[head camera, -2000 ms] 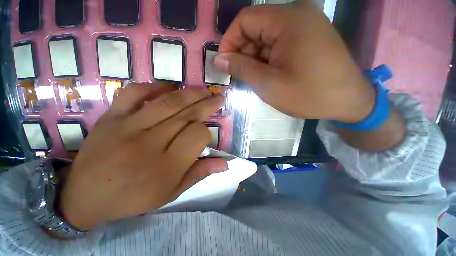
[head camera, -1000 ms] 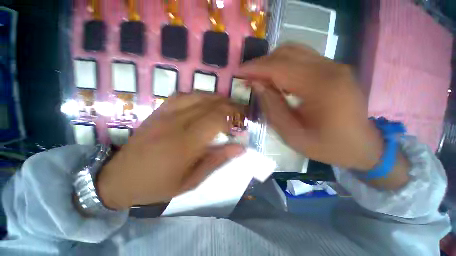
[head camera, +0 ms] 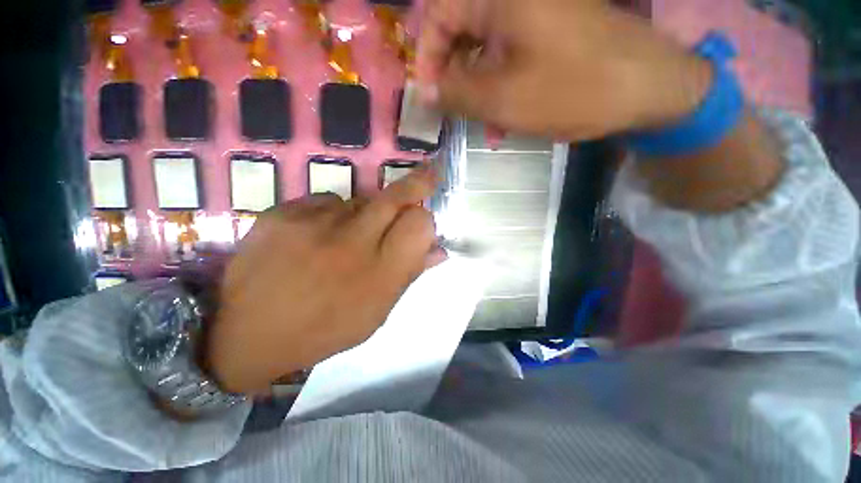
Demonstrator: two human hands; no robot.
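Observation:
My right hand, with a blue wrist strap, pinches a greyish-white adhesive pad over the rightmost black module of the upper row. Four black modules to its left show no pad. The row below holds modules with pale faces. My left hand lies over the lower tray, a finger extended by the rightmost pale module. It holds a white liner sheet, bent below the palm. The clear blister tray has a shiny right rim, with pink foam among the modules.
Spare pad sheets lie right of the tray. More pink foam is at the upper right, partly behind my right arm. White crumpled waste with blue parts is by the bench's near edge. Orange flex cables extend from the modules.
My right hand has moved from the pale row up to the rightmost black module, now with a pad pinched. My left hand still holds the liner. The camera view has shifted.

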